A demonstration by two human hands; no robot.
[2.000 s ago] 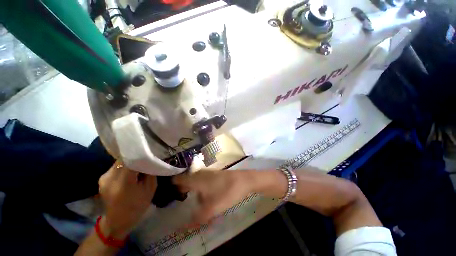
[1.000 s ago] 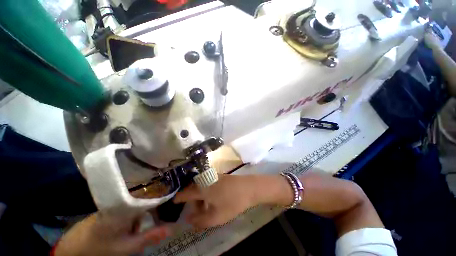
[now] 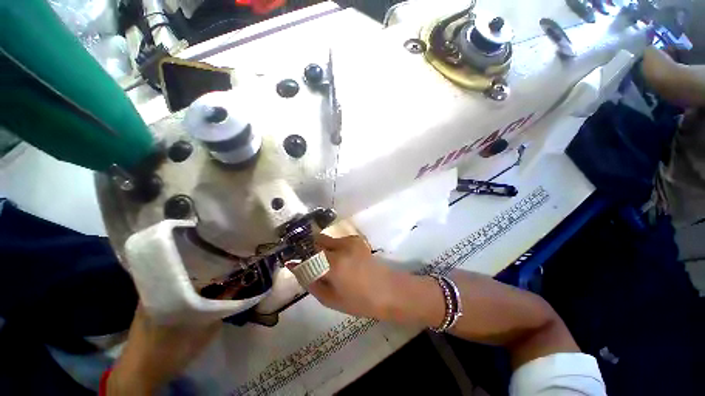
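Note:
The white sewing machine head (image 3: 371, 108) with HIKARI lettering fills the middle. Its white curved guard (image 3: 158, 271) and ribbed tension dial (image 3: 311, 267) are at the left end. My right hand (image 3: 352, 274) is behind and beside the dial near the needle area; its fingertips are hidden, so I cannot tell what they hold. My left hand (image 3: 174, 348) is below the guard, its fingers hidden behind it. A small dark piece (image 3: 264, 317) shows under the guard. Dark cloth (image 3: 62, 271) lies at the left.
Black thread snips (image 3: 487, 188) and a printed ruler (image 3: 495, 232) lie on the white table. White cloth or paper (image 3: 413, 205) is beside the head. A green shape (image 3: 69, 93) is at upper left. Another person's arm (image 3: 672, 76) and dark cloth (image 3: 618, 147) are at right.
My right hand has moved up behind the dial. My left hand has moved in under the guard, its fingers now hidden. The view has shifted, and the other person's arm shows more at right.

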